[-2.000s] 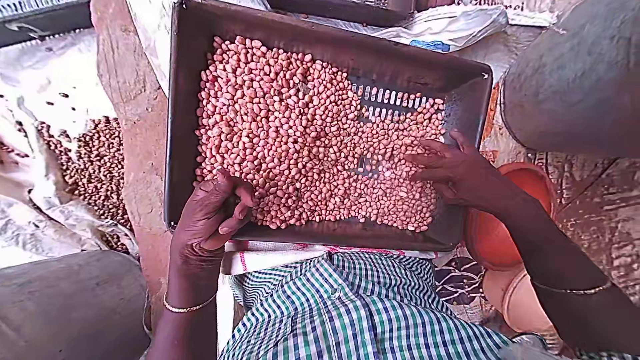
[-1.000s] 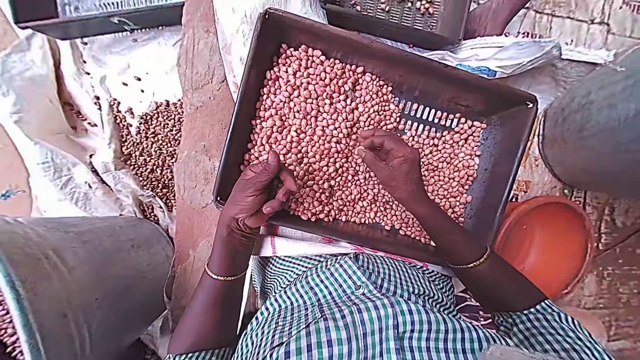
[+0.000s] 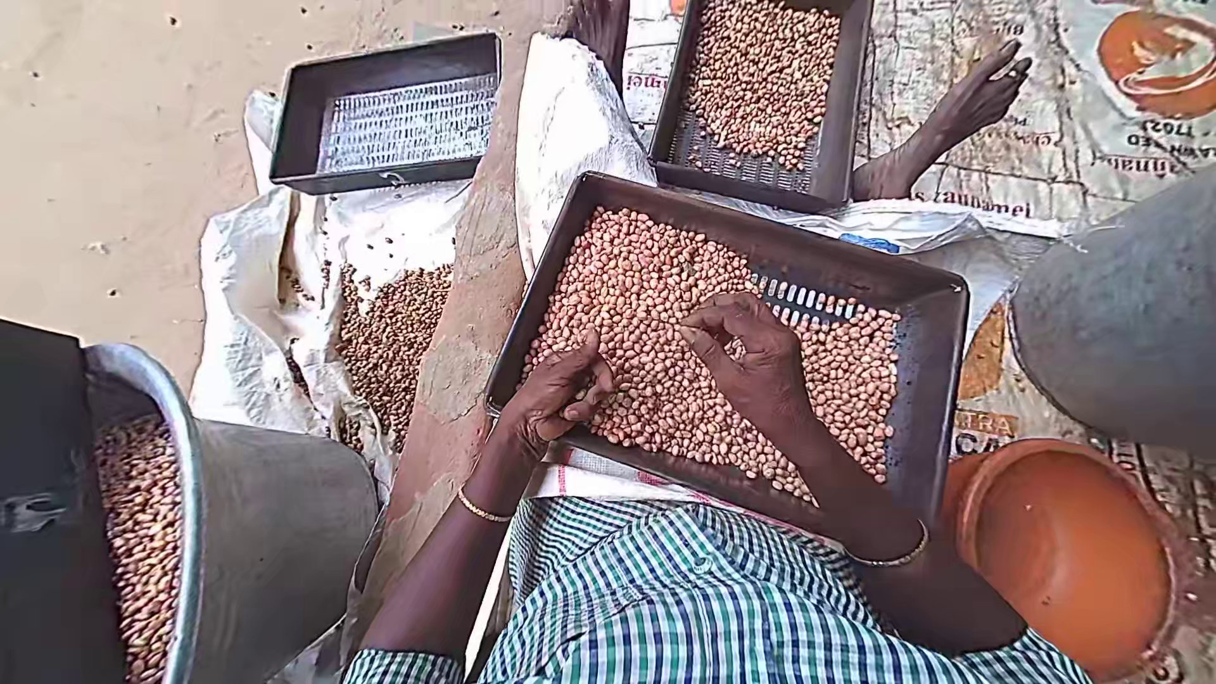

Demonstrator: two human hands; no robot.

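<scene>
A dark rectangular tray (image 3: 926, 380) with a slotted bottom lies across my lap, tilted in the view. Shelled pinkish peanuts (image 3: 646, 285) cover most of it, and bare slots show toward its upper right. My left hand (image 3: 562, 391) is over the near left corner, fingers curled above the peanuts; whether it holds one cannot be told. Over the middle of the peanuts is my right hand (image 3: 750, 356), its thumb and index fingertip close together. Anything between those fingertips is too small to make out.
Another slotted tray (image 3: 850, 104) holds peanuts beyond mine, near a person's bare foot (image 3: 959, 114). A slotted tray (image 3: 285, 133) lies upper left, above a white sack (image 3: 237, 285) bearing darker nuts. Metal buckets (image 3: 275, 513) stand at both sides, an orange bowl (image 3: 1073, 551) lower right.
My right hand has moved left across the tray, from the right end of the peanuts to their middle. My left hand stays at the near left corner. The view has shifted, showing more ground beyond.
</scene>
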